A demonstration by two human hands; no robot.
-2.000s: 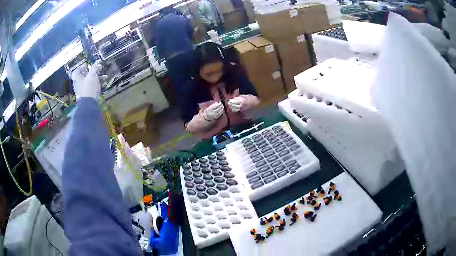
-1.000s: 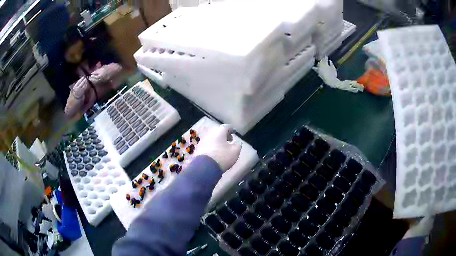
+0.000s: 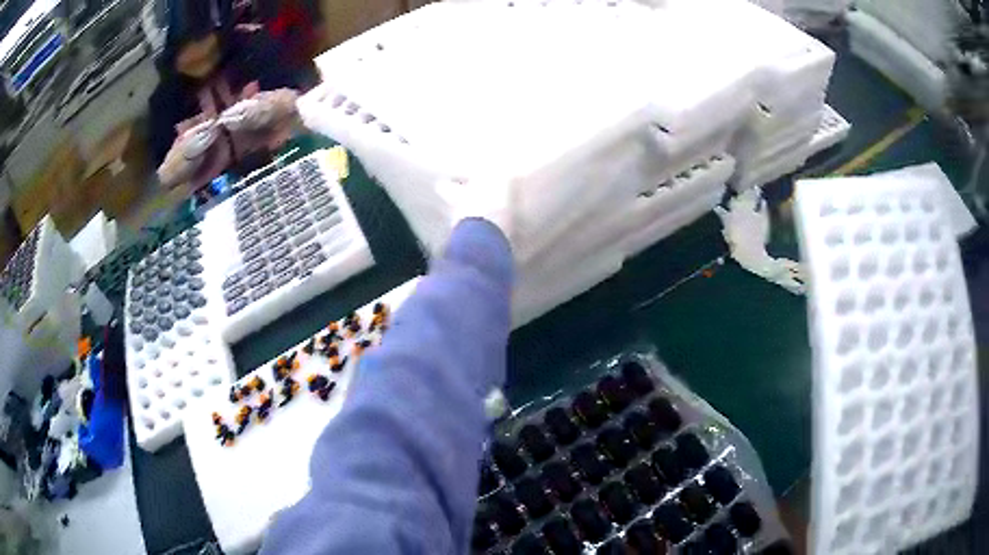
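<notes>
My left hand, white-gloved and barely distinct from the foam, is at the near corner of the white foam stack; its fingers cannot be made out. My right hand is out of view. An empty white foam tray with rows of pockets stands tilted at the right. Small black-and-orange pieces lie loose on a flat foam slab, partly behind my sleeve. A clear blister tray filled with black cases lies at the bottom centre.
Two foam trays stand at the left, one full of dark pieces, one partly filled. A loose white glove lies right of the stack on the green mat. A seated person is across the bench. Blue object far left.
My left hand has moved from above the foam slab up to the foam stack. My right hand has left view at the bottom right. The empty foam tray appears lower. The view has shifted.
</notes>
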